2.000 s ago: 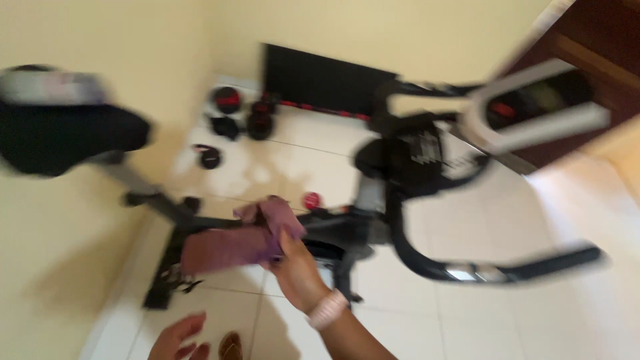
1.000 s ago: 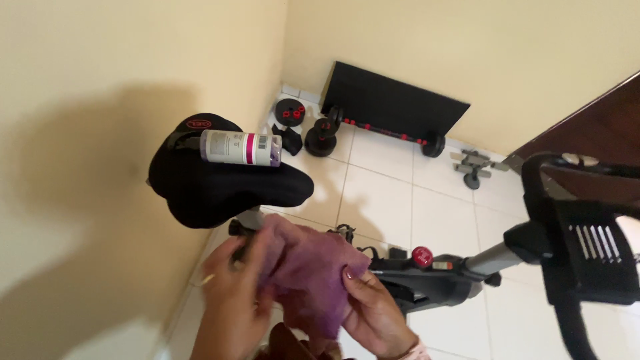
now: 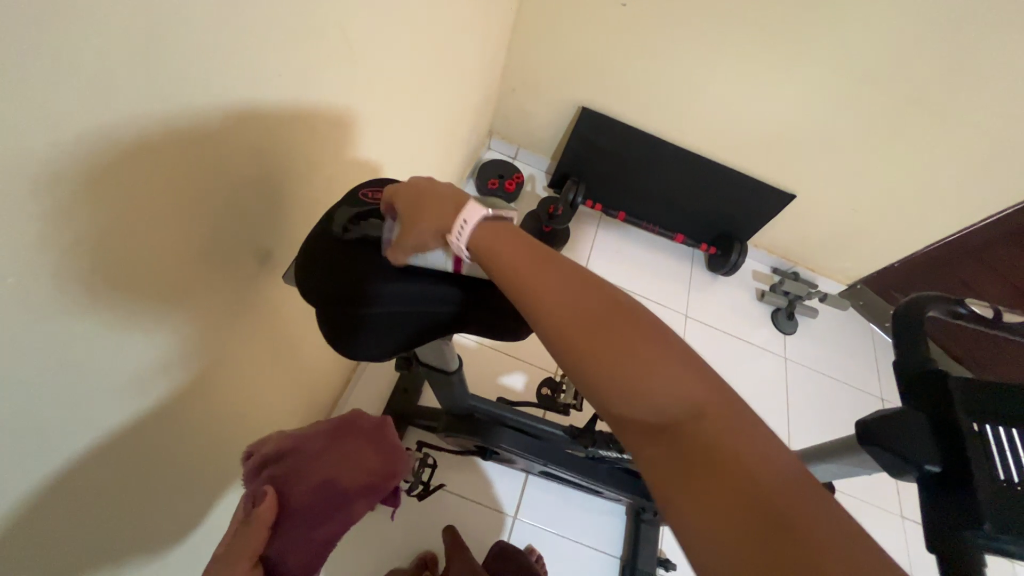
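My right hand [image 3: 424, 218], with a pink watch band on its wrist, reaches across to the black saddle [image 3: 384, 304] of an exercise bike and grips the cap end of a clear, labelled bottle [image 3: 434, 258] lying there. The forearm hides the bottle's other end. At the lower left, my left hand [image 3: 248, 532] holds a folded purple cloth [image 3: 328, 480] beside the bike, below the saddle.
The bike's frame [image 3: 528, 448] and pedals run below the saddle to the handlebar [image 3: 920, 344] at right. Weight plates [image 3: 500, 180], a barbell [image 3: 648, 228], a black panel [image 3: 672, 172] and a grey stand [image 3: 788, 296] are by the wall. Bare feet show on the tiles at the bottom.
One second ago both hands were on the cloth in front of the saddle. My right hand has let go of it and taken hold of the bottle; the cloth has moved left with my left hand.
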